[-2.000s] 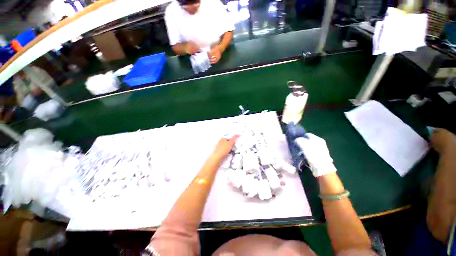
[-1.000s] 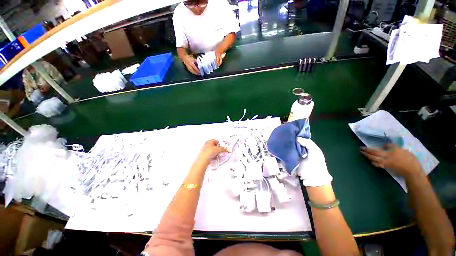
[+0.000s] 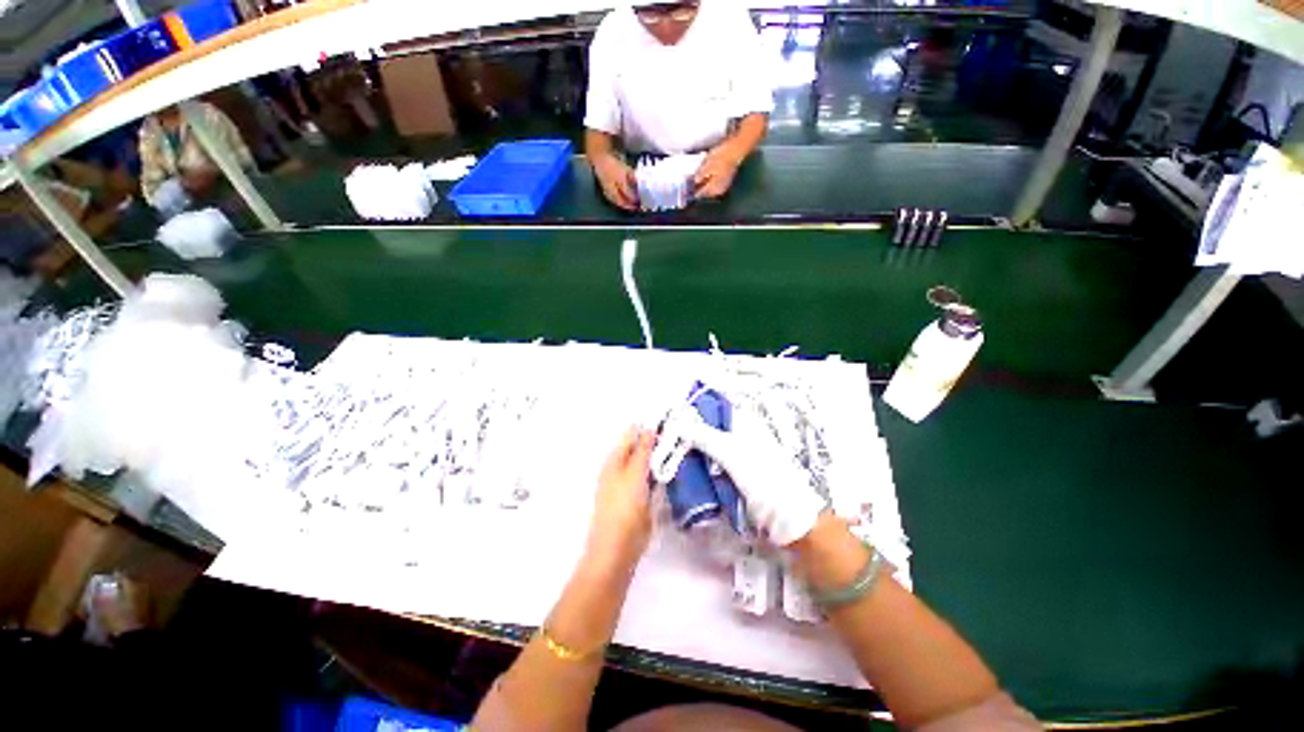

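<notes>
My bare left hand point(image 3: 625, 483) is closed at the near side of a white corded piece point(image 3: 669, 441), mostly hidden between my hands. My white-gloved right hand point(image 3: 765, 483) holds a dark blue cloth point(image 3: 695, 491) against it. A thin white cord point(image 3: 635, 293) extends over the green surface beyond the sheet. White corded units point(image 3: 752, 584) lie in a heap under and beside my right hand, partly hidden by it. They rest on a white sheet point(image 3: 586, 375). Many thin white cords or parts point(image 3: 415, 429) are spread on its left part.
A cream bottle point(image 3: 935, 366) with a dark looped cap stands beyond the sheet's right corner. Cloudy plastic bags point(image 3: 165, 393) are heaped at left. Across the line are a blue tray point(image 3: 515, 176), short black parts point(image 3: 920, 226) and a person handling white pieces point(image 3: 667, 182). A post point(image 3: 1166, 326) stands at right.
My right hand has moved left with the cloth and now meets my left hand. A cord now extends up across the green surface. The view has shifted; the neighbour's hand and paper at right are gone.
</notes>
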